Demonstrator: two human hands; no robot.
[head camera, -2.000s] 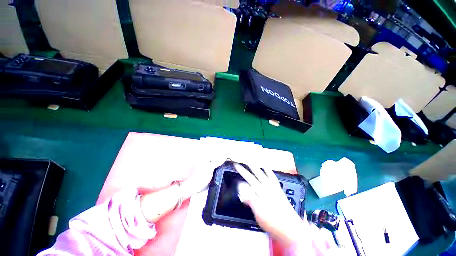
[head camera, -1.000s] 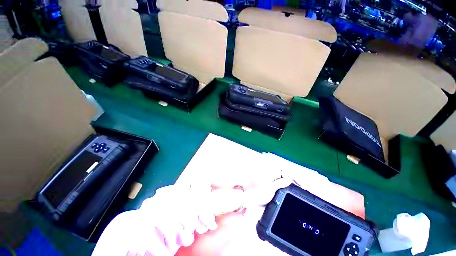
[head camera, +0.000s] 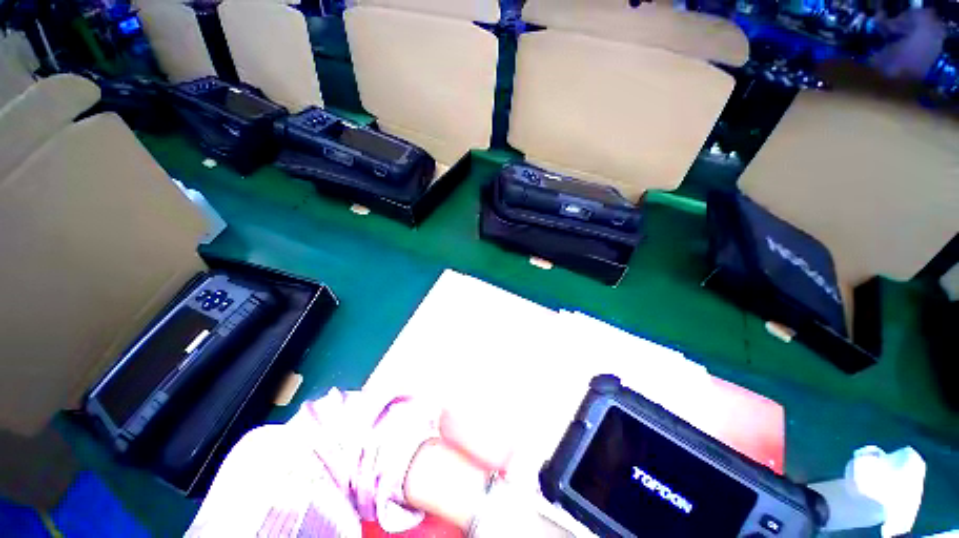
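A black rugged scanner tablet (head camera: 602, 441) lies on the overexposed white sheets (head camera: 463, 326) over the red-pink mat (head camera: 752, 415), cut off by the bottom edge. Its screen is lit with white TOPDON lettering. My left hand (head camera: 515, 517) is at the bottom edge, left of the tablet's lower left side. It is washed out against the white, and its fingers cannot be made out. Its wrist and pink-white striped sleeve show further left. My right hand is not in view.
An open box (head camera: 315, 310) with a tablet stands at the left. Behind the mat, open boxes with tall brown lids (head camera: 620, 105) hold several tablets. One holds a black TOPDON pouch (head camera: 783, 257). A crumpled white cloth (head camera: 889, 483) lies right of the tablet.
The view has swung left. My right hand, over the tablet two seconds ago, is out of view. My left hand has moved down from the tablet's upper corner. The dark screen now shows TOPDON.
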